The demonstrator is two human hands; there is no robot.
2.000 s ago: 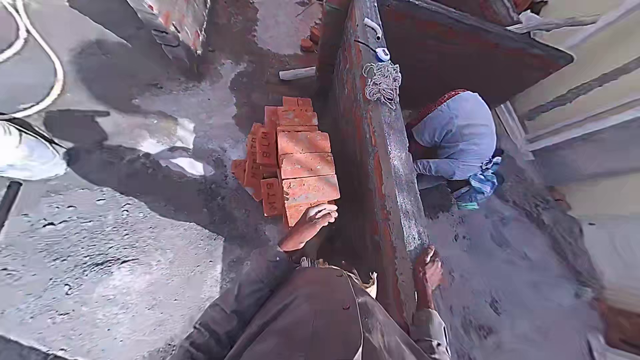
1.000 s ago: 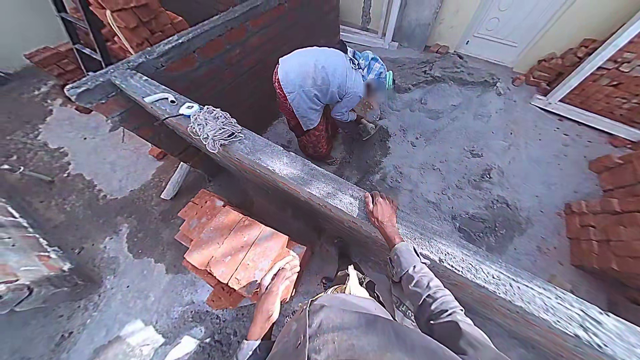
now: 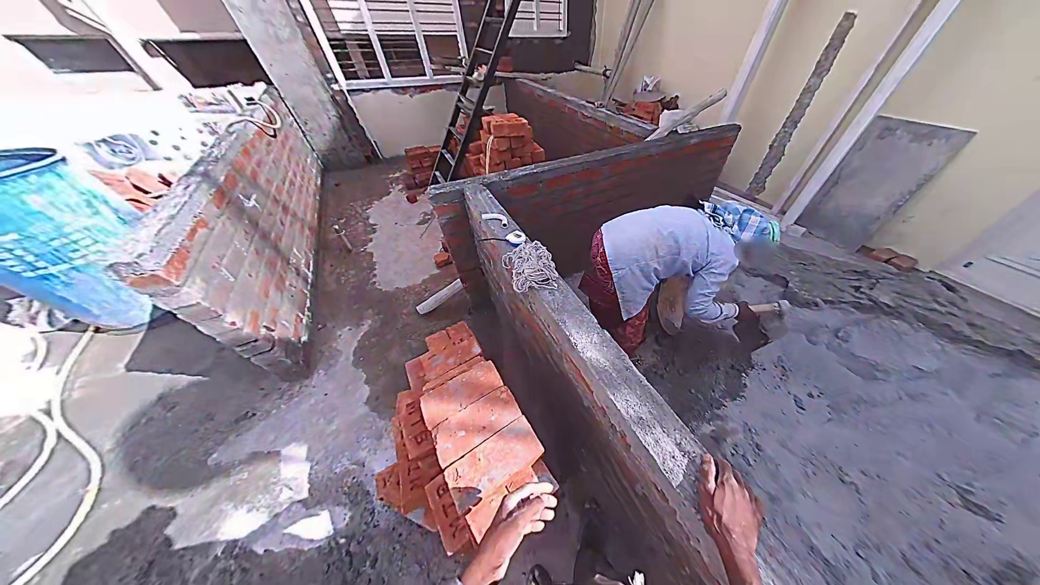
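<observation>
My left hand [image 3: 520, 520] is at the near end of a stack of red bricks [image 3: 471, 406], its fingers curled around something small and pale that I cannot make out. My right hand [image 3: 731, 508] rests with its fingers over the top of a low brick wall [image 3: 601, 374], to the right of the stack. Farther along the wall top lie a bundle of pale string [image 3: 530, 266] and a short white bent pipe [image 3: 495, 218].
Beyond the wall a person [image 3: 666, 260] bends over wet grey mortar [image 3: 877, 439]. A blue barrel [image 3: 61, 236] and a hose [image 3: 77, 439] are at the left, near another brick wall [image 3: 252, 236]. A ladder [image 3: 479, 89] leans farther back.
The view has swung widely. My right hand stays on the wall top and my left hand by the brick stack. The person beyond the wall, crouched low two seconds ago, now stands bent over.
</observation>
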